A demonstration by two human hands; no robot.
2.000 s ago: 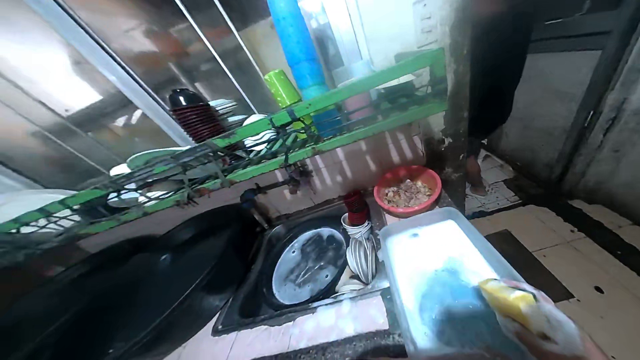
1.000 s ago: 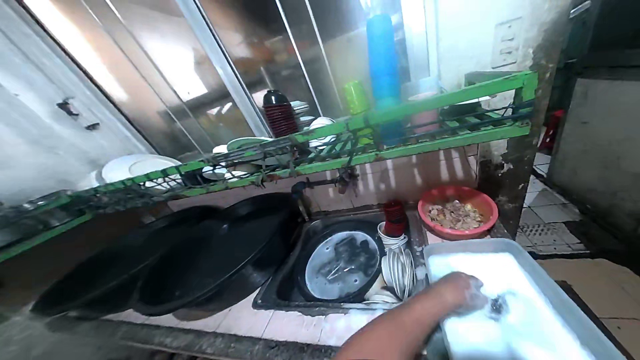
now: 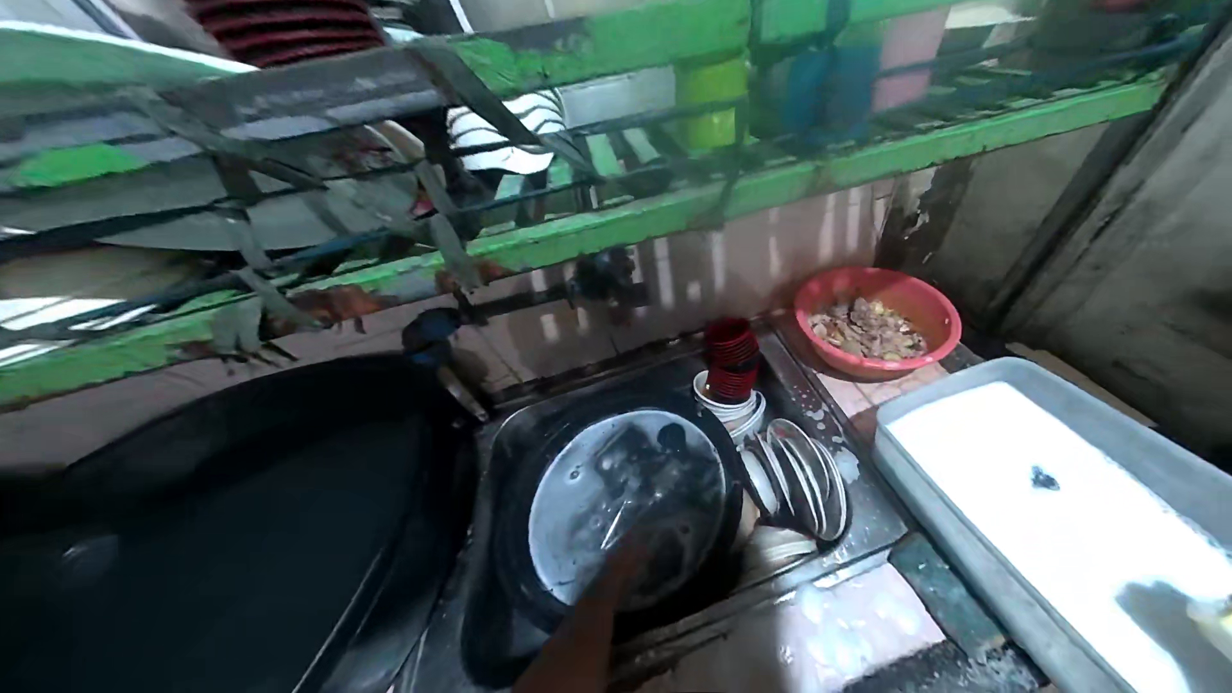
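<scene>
My left hand (image 3: 626, 568) reaches from the bottom edge into a round black basin (image 3: 520, 510) of soapy water in the sink. Its fingers are dark and blurred, so whether they hold anything is unclear. A thin pale streak (image 3: 616, 525) lies at the fingertips. Right of the basin, plates (image 3: 799, 476) stand on edge, with stacked white bowls (image 3: 733, 409) and red bowls (image 3: 731, 356) behind them. At far right is a grey rectangular tub (image 3: 962, 553) of white suds. A blurred yellowish thing (image 3: 1215, 621) shows at its right edge; my right hand is not visible.
Large black basins (image 3: 241, 500) fill the left side. A red plastic bowl of food scraps (image 3: 876, 327) sits behind the tub. The wall tap (image 3: 606, 279) is above the sink's back edge, below a green dish rack (image 3: 616, 226) holding dishes and cups.
My left hand has moved from the suds in the tub to the basin in the sink. My right hand, seen earlier with a yellow sponge, is out of view. The view has moved closer to the sink.
</scene>
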